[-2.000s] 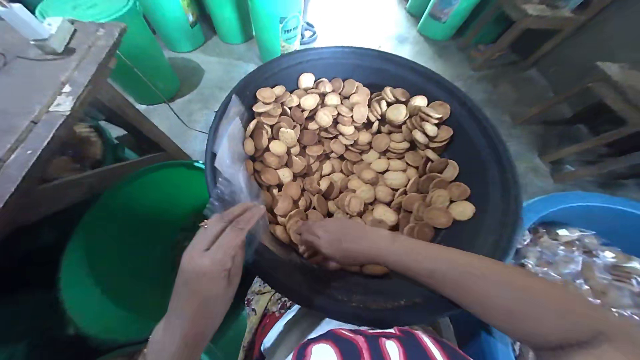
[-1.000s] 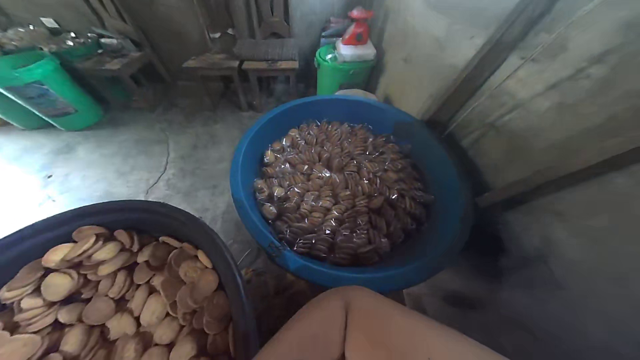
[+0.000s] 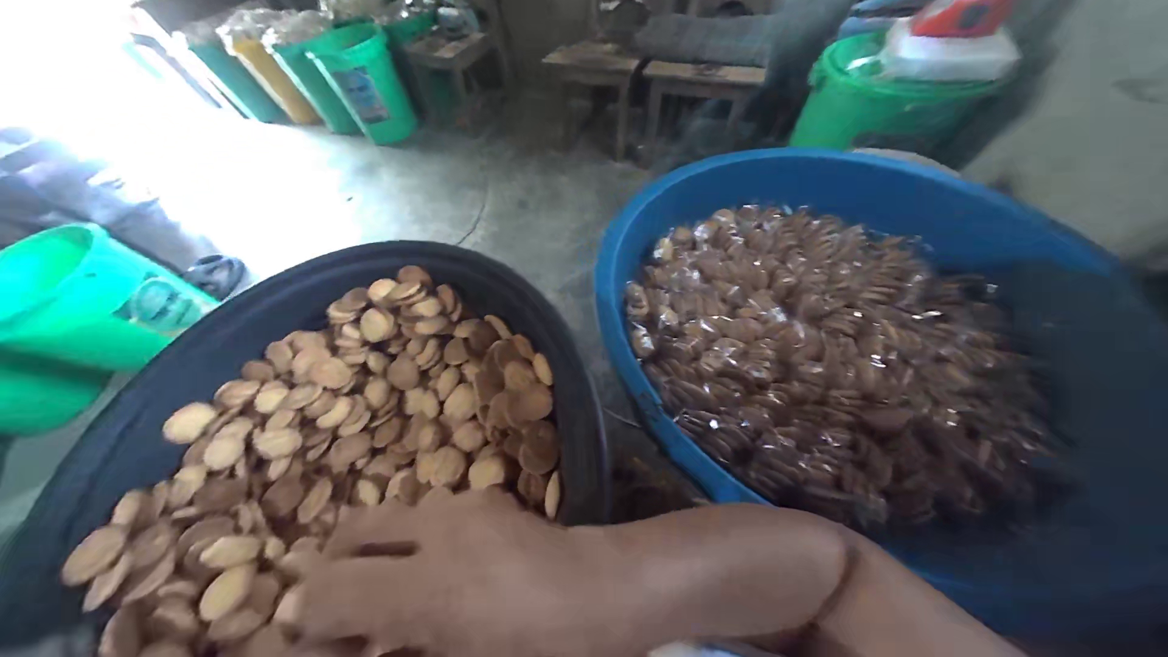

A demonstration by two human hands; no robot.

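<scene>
Round brown biscuits (image 3: pixel 401 374) lie heaped in a wide black tub (image 3: pixel 584 429) at the lower left. My right hand (image 3: pixel 420 575) reaches in from the lower right and rests on the near part of the heap. Its fingertips are blurred and partly hidden, so whether they grip a biscuit does not show. On the right stands a large blue tub (image 3: pixel 721 173) holding many clear packets of biscuits (image 3: pixel 803 338). My left hand is outside the view.
Green buckets (image 3: pixel 91 292) stand left of the black tub, and more green bins (image 3: pixel 365 82) at the back left. Wooden stools (image 3: pixel 703 73) are at the back. A green bucket (image 3: pixel 885 91) with a white and red container (image 3: pixel 949 55) on top stands behind the blue tub, near a wall.
The view has swung right, then partly back left. Two seconds ago both hands were at the biscuits, the left beside a clear plastic bag; now only the right shows there.
</scene>
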